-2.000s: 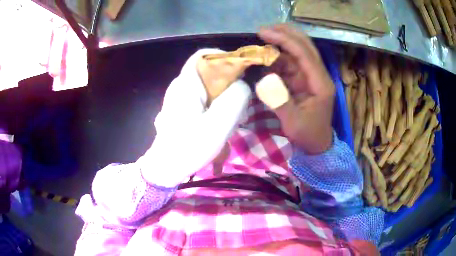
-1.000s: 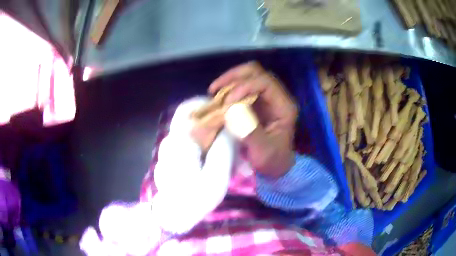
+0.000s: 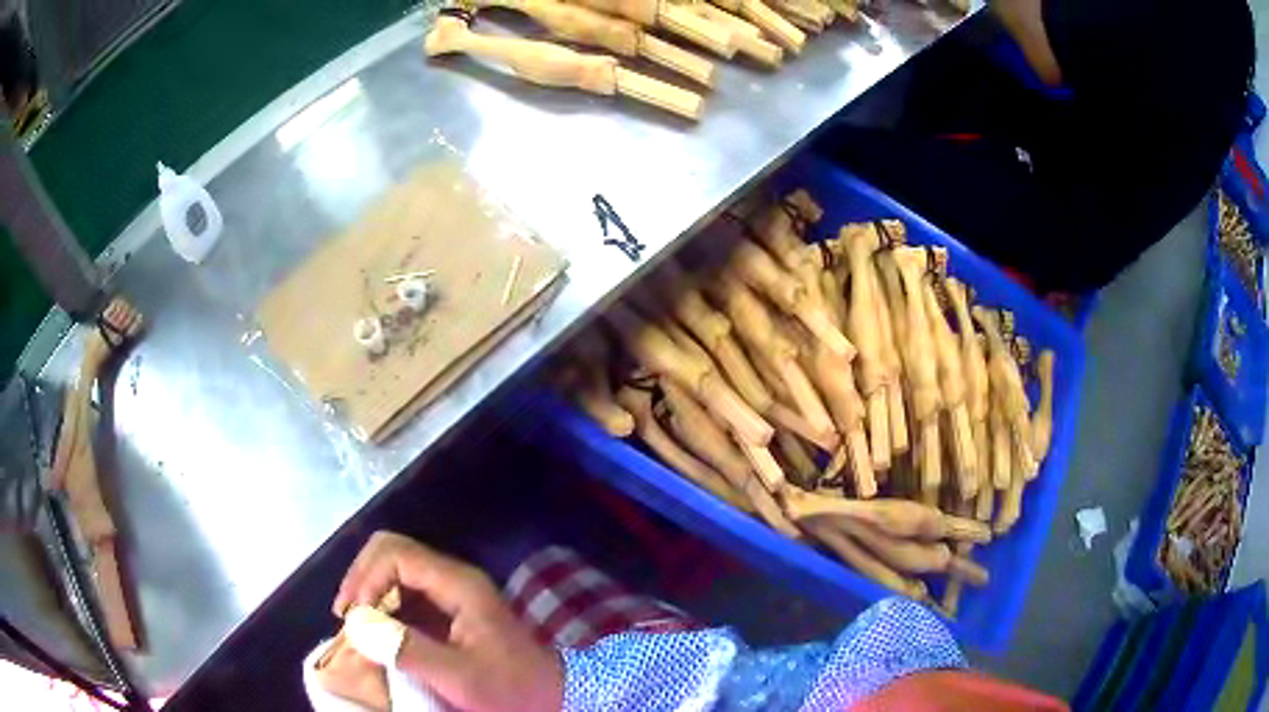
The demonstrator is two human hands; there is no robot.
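Note:
My left hand (image 3: 365,690), in a white glove, is mostly cut off by the bottom edge. It is closed around a tan figure leg, of which only a small part (image 3: 354,670) shows. My right hand (image 3: 459,633), bare with a pale wrap on the thumb, is curled over the piece's end. Its fingertips are bent close to it. Whether it holds a thin stick is hidden.
A metal table (image 3: 209,459) bears a cardboard pad (image 3: 313,313) with two white caps (image 3: 412,294), a dropper bottle (image 3: 187,213), a black strap (image 3: 615,227) and loose legs (image 3: 557,63). A blue crate (image 3: 1051,417) heaped with legs stands right. Another person (image 3: 1155,125) is beyond.
The view has swung toward the table and crate. My hands now show lower left, still together at the piece, with far less of the left glove visible.

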